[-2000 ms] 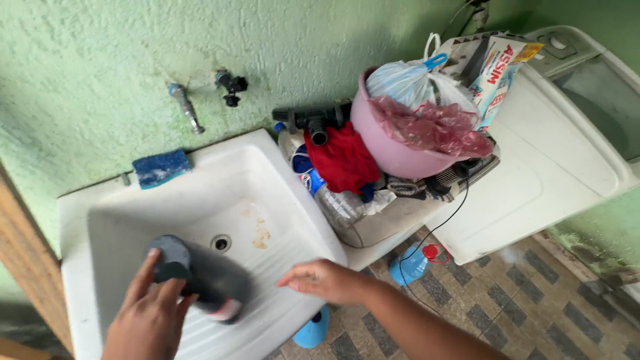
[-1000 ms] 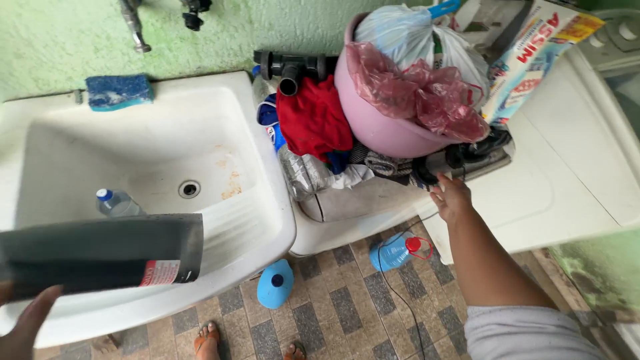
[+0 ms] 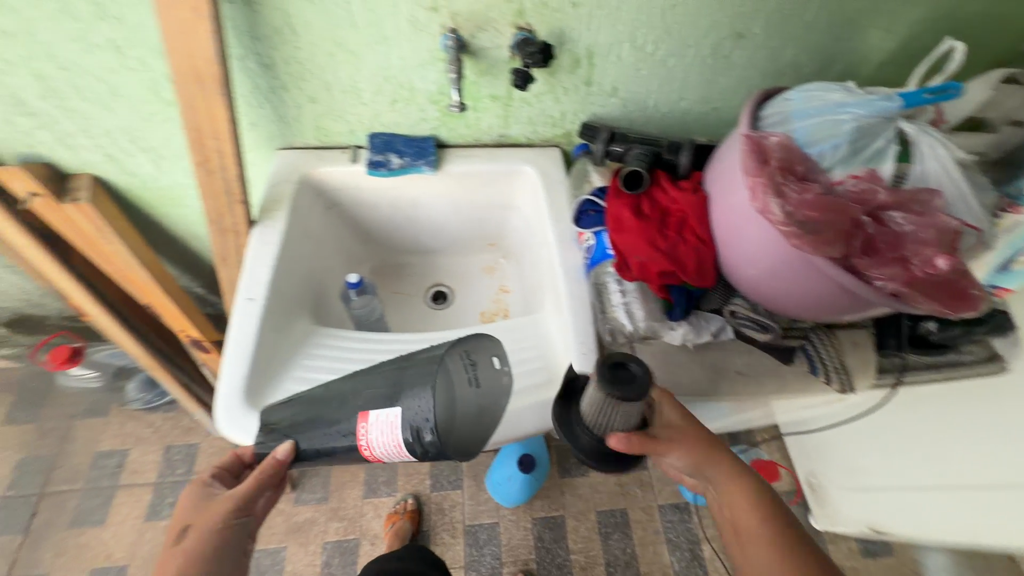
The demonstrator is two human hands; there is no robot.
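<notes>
My left hand [image 3: 232, 500] pinches the narrow lower-left end of a dark translucent plastic vacuum dust container [image 3: 336, 400], which bears a red and white label. The container lies tilted over the ribbed front slope of a white laundry sink [image 3: 264, 240]. In my right hand [image 3: 676, 444] is a pleated vacuum filter [image 3: 612, 408] with a black cap and a wide black base ring, held just past the sink's front right corner. A gap separates the filter from the container's wide end. Inside the basin, a clear bottle with a blue cap [image 3: 365, 304] leans left of the drain.
A blue sponge [image 3: 402, 154] rests on the sink's back ledge below a metal tap [image 3: 454, 72]. To the right stand a pink tub [image 3: 768, 248] with plastic bags and a red cloth [image 3: 660, 232]. Wooden boards [image 3: 200, 136] lean at left; a blue jug [image 3: 518, 472] is on the tiled floor.
My right hand, one second ago at the items below the pink tub with no filter visible, now holds the filter near the sink. The container's wide end now points right and shows its rim. The view has shifted left.
</notes>
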